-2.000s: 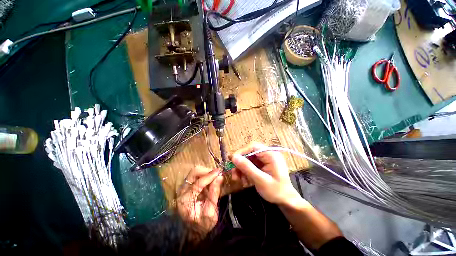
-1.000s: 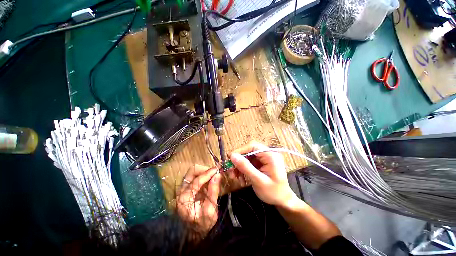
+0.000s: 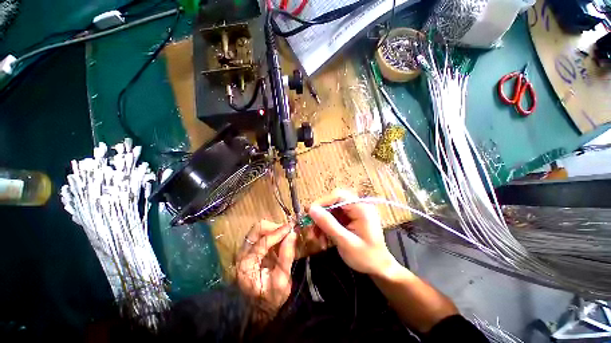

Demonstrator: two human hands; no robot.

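My right hand [image 3: 355, 234] pinches a white cable [image 3: 388, 201] at its end, where a small green circuit board [image 3: 306, 220] shows at the fingertips. The soldering iron [image 3: 289, 157] is clamped upright in the picture, its tip beside the left edge of the board; whether they touch I cannot tell. My left hand [image 3: 268, 261] has thumb and forefinger closed just left of the board. Something tiny seems held there, too small to make out. Thin solder wire [image 3: 281, 197] runs down beside the iron tip.
A black fan [image 3: 204, 177] and a dark box with a brass-coloured mechanism [image 3: 228, 74] stand left of the iron. White-ended cables [image 3: 120, 221] lie at left, a cable bundle [image 3: 462, 161] at right. A parts tub [image 3: 400, 57], a gold clump [image 3: 388, 144] and red-handled scissors [image 3: 516, 92] are beyond.
The iron and its dark box sit slightly further left and higher in the picture. Both hands stay almost in the same place, and the board remains by the iron tip.
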